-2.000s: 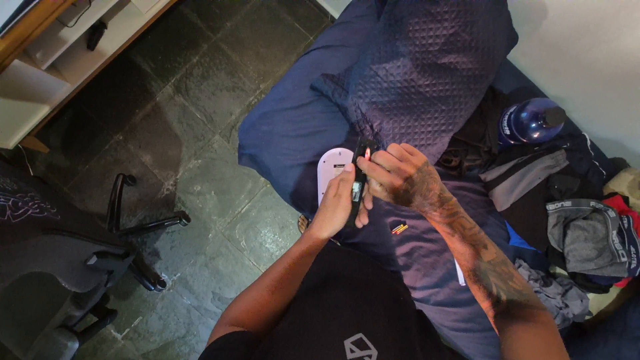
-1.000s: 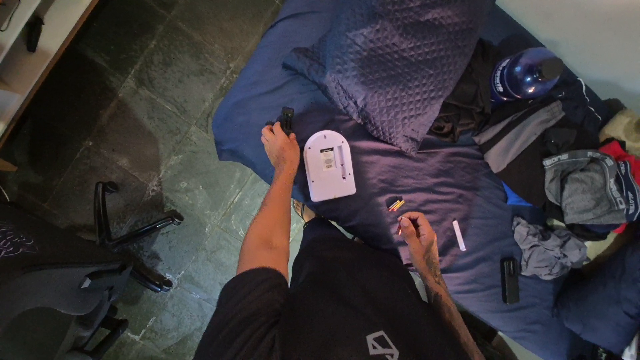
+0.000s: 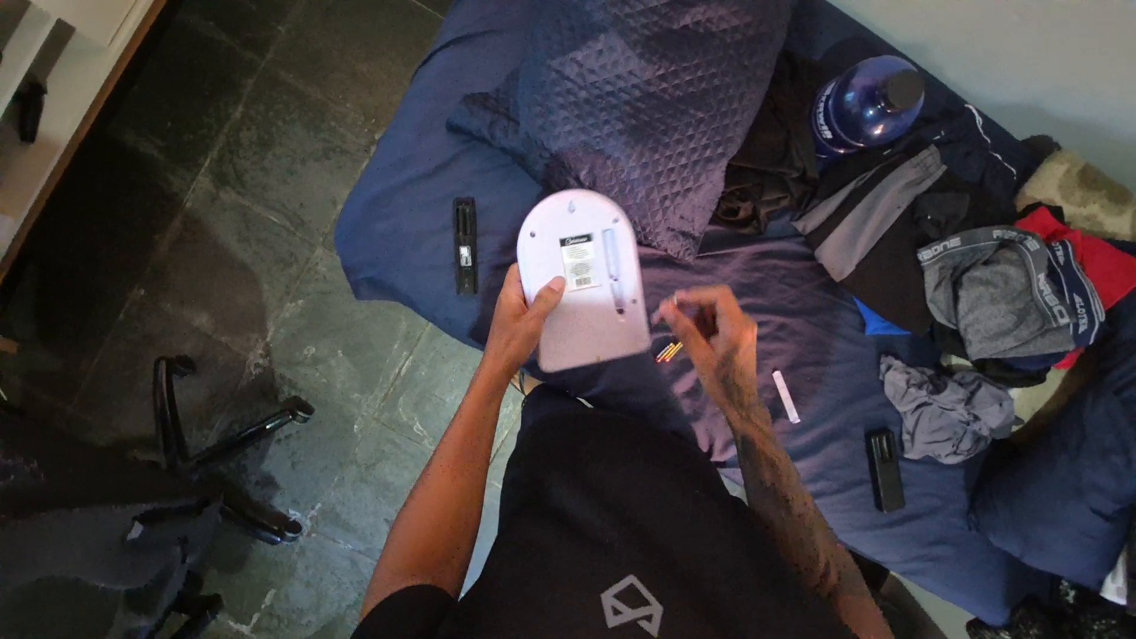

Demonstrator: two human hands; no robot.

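My left hand (image 3: 524,315) grips the lower left edge of a white arch-shaped plastic device (image 3: 581,333), its thumb by a printed label. The device's back faces up, with a long narrow recess (image 3: 614,271) uncovered near its right side. Just right of the device is my right hand (image 3: 717,342), thumb and forefinger brought together; whether something small lies between them cannot be told. Below those fingertips, small yellow and red batteries (image 3: 670,351) lie on the bedding. A narrow white plastic strip (image 3: 786,397) rests further right. Left of the device lies a slim black plastic case (image 3: 465,246).
A quilted dark blue pillow (image 3: 657,106) lies beyond the device on the blue bedding (image 3: 399,195). At the right are a blue bottle (image 3: 870,102), heaped clothes (image 3: 994,293) and a black oblong object (image 3: 885,470). An office chair's base (image 3: 195,444) stands on the tiled floor at the left.
The black case has left my left hand and now lies on the bedding. My left hand has taken hold of the white device, which lay on the bed, and my right hand has moved up beside it.
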